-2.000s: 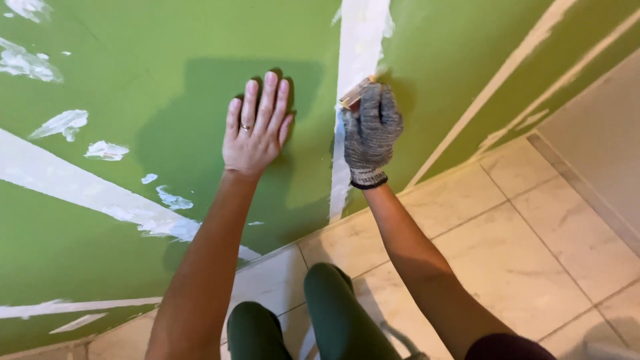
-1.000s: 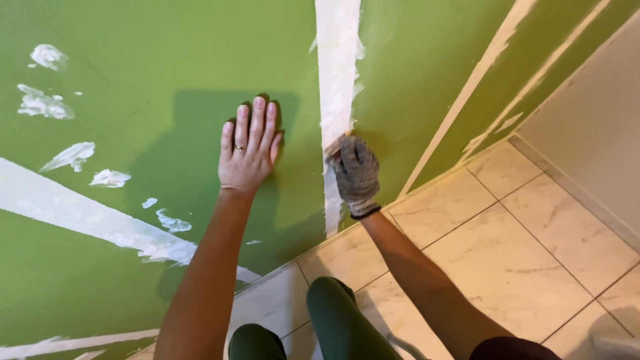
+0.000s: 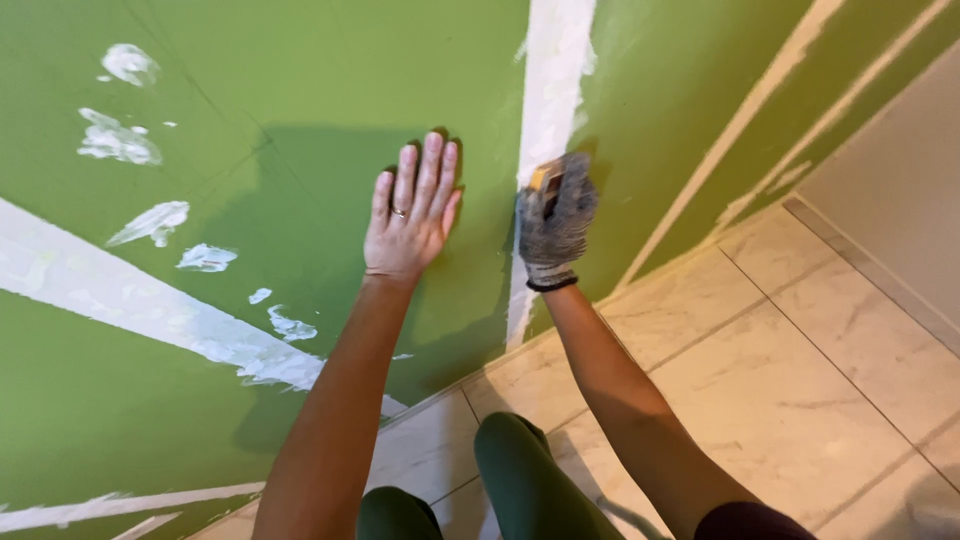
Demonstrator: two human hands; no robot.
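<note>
My bare left hand point(image 3: 410, 214), with a ring on one finger, lies flat against the green painted wall point(image 3: 337, 75), fingers pointing up. To its right, my right hand point(image 3: 559, 221) wears a grey knit glove with a dark cuff edge. It grips a small block with a yellowish edge point(image 3: 541, 177), perhaps a sanding block, against the white vertical stripe point(image 3: 555, 90) on the wall. The glove hides most of the block. White filler patches point(image 3: 120, 142) dot the wall at the left, above a wide slanting white stripe point(image 3: 150, 300).
Marble-look floor tiles point(image 3: 795, 390) meet the wall's foot. My knees point(image 3: 525, 472) in green trousers are close below my hands. Thinner pale stripes point(image 3: 735, 142) run up the wall at the right. A light-coloured wall point(image 3: 892, 180) stands at the far right.
My gloved right hand has shifted along the white stripe, lower a second ago and higher on the stripe now. My left hand stays flat on the wall.
</note>
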